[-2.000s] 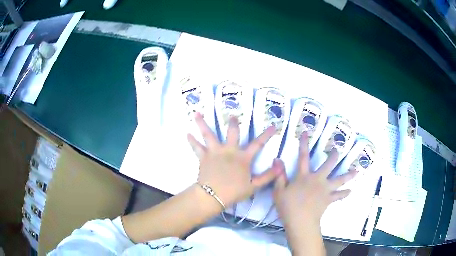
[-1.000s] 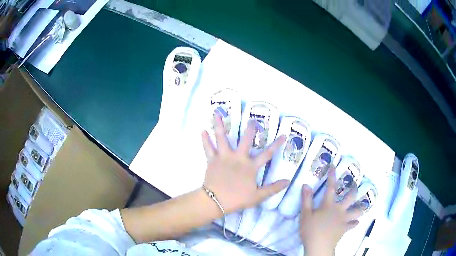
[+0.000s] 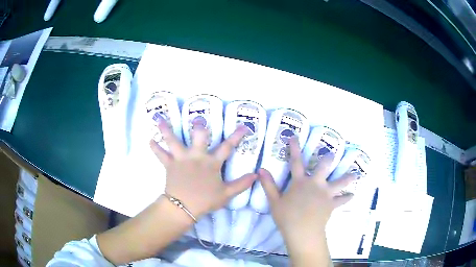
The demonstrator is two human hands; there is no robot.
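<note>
Several white handheld devices (image 3: 242,161) lie side by side on a white work sheet (image 3: 219,68), fanned, with round heads away from me. Thin white leads (image 3: 222,247) show at their near ends. My left hand (image 3: 195,177) is spread over the left units, its fingertips at the buttons of three panels. My right hand (image 3: 302,203) is spread over the right units, its fingertips at their panels. Both thumbtips are close together over the middle handles. Neither hand grips anything. Whether each fingertip presses a button cannot be told.
Single devices lie at the left (image 3: 115,104) and right (image 3: 406,130). A pen (image 3: 373,198) and record sheet (image 3: 417,172) are at right. A carton (image 3: 68,224) with units is lower left. A printed sheet (image 3: 31,57) is at the left edge. Two white units lie on the green belt (image 3: 235,31).
The camera view has turned and shifted. My right hand has moved up along the right-hand units, and its thumb now comes close to my left thumb. My left hand stays spread over the left units.
</note>
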